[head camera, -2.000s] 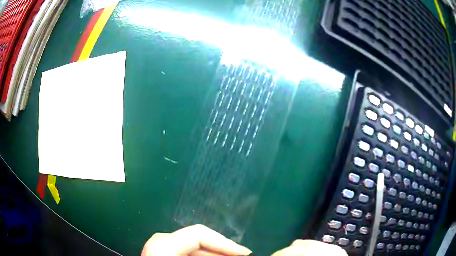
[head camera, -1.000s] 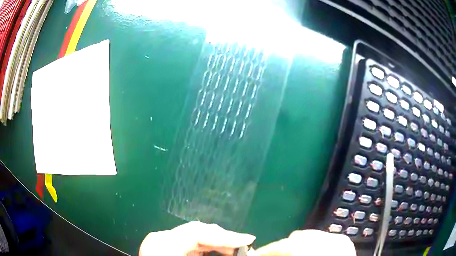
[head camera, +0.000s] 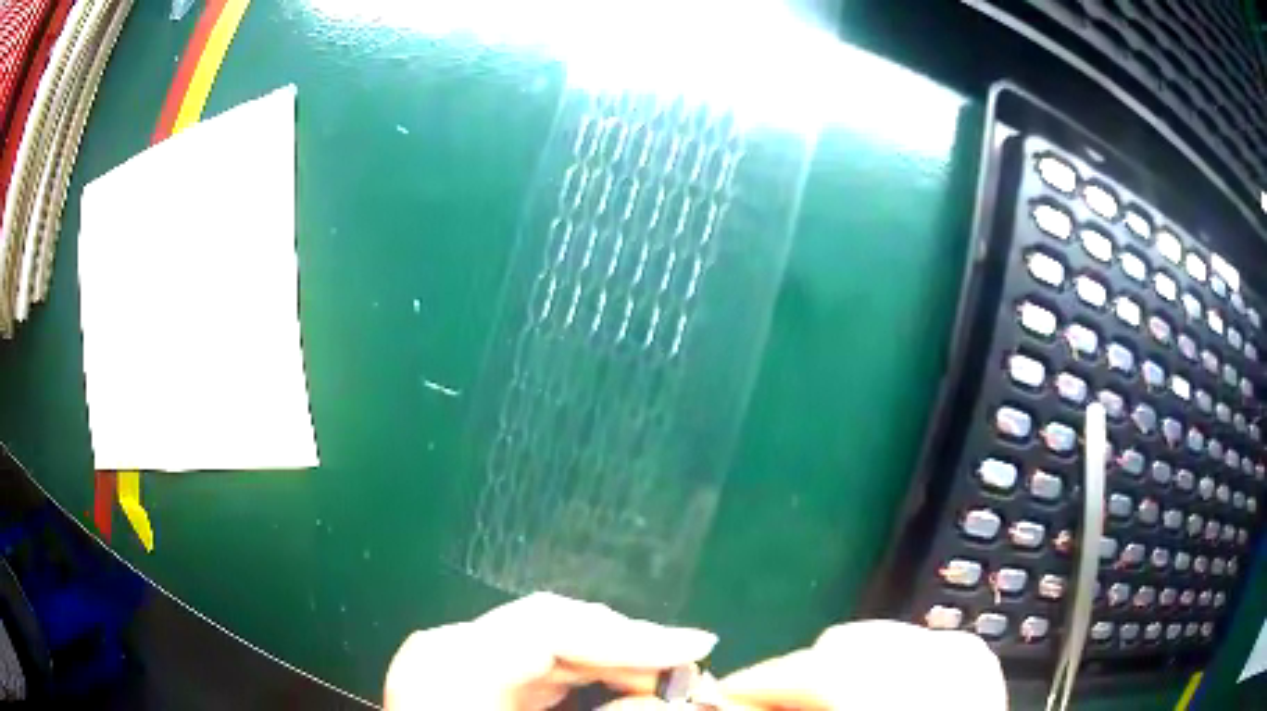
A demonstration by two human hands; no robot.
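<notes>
My left hand point(head camera: 535, 656) and my right hand point(head camera: 864, 674) meet at the bottom edge, both cut off by it. A small dark component point(head camera: 677, 682) with a silvery face is pinched in my left fingertips. My right fingertips touch it from the right; whether they grip anything is hidden. Beyond the hands, a clear die-cut sheet point(head camera: 611, 403) with rows of oval outlines lies flat on the green table point(head camera: 375, 556). A filled black tray point(head camera: 959, 361) at the right holds rows of silvery ovals. Slim pale tweezers point(head camera: 1088, 535) lie across it.
A white paper sheet point(head camera: 199, 299) lies at the left over red and yellow tape point(head camera: 209, 63). Red trays point(head camera: 31, 63) and pale-edged boards point(head camera: 59, 160) stand at the far left. A second black tray point(head camera: 1139, 70) lies at the far right. Glare covers the far table.
The whole view has shifted, so the table things sit higher and the paper further left. The component now shows more clearly between my fingers. The hands stay close together.
</notes>
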